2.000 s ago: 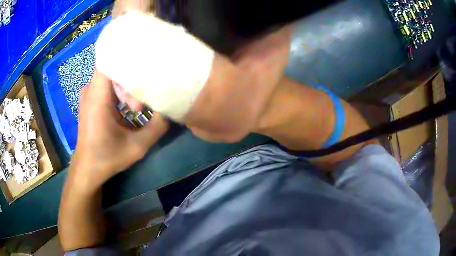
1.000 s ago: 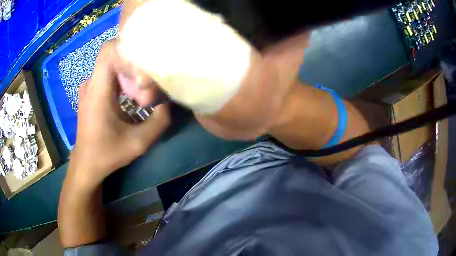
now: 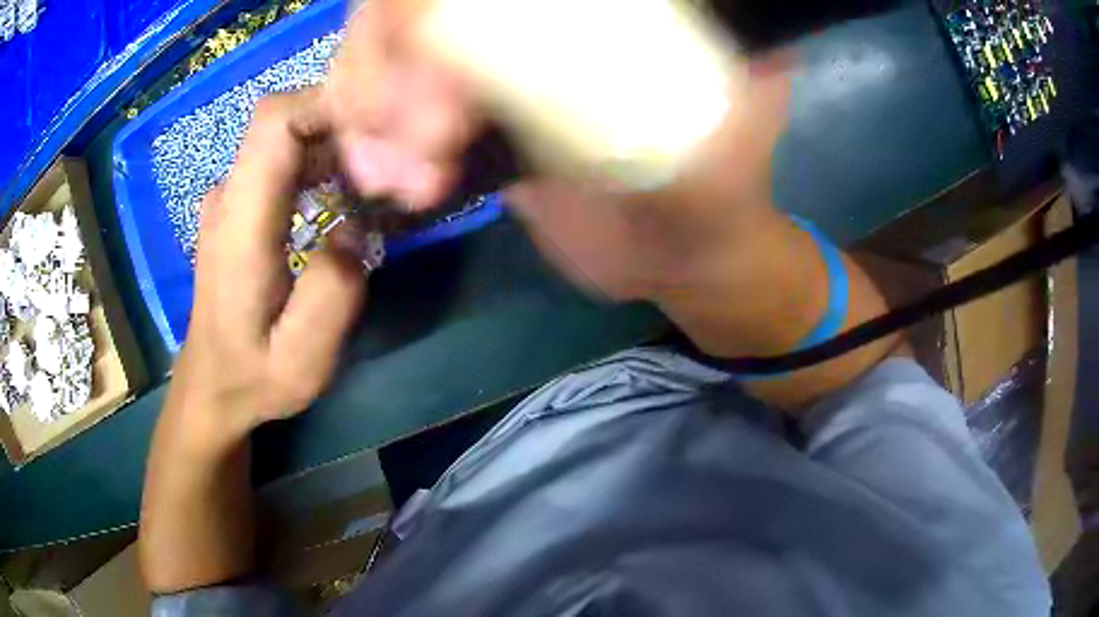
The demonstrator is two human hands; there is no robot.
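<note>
My left hand (image 3: 259, 265) holds a small part with gold and silver metal (image 3: 316, 227) between thumb and fingers, at the front edge of the screw tray. My right hand (image 3: 603, 181) is large and blurred close to the camera, with a cream-white wrap (image 3: 603, 78) around it. It is closed around a dark tool, the screwdriver, which is mostly cut off by the top edge. Its fingertips are just right of the part; the tool's tip is hidden. The blue tray (image 3: 147, 247) holds fine silver-grey screws.
A cardboard box (image 3: 115, 350) of white pieces stands at left. A large blue surface (image 3: 109, 60) and loose gold bits (image 3: 229, 39) lie behind the tray. Dark components with yellow specks (image 3: 1006, 66) lie far right. A black cord (image 3: 916, 316) crosses my right forearm. Cartons (image 3: 1000, 313) stand below.
My right hand has moved right and up, away from the part, and more of the screw tray shows. My left fingers have shifted on the part, which is turned differently.
</note>
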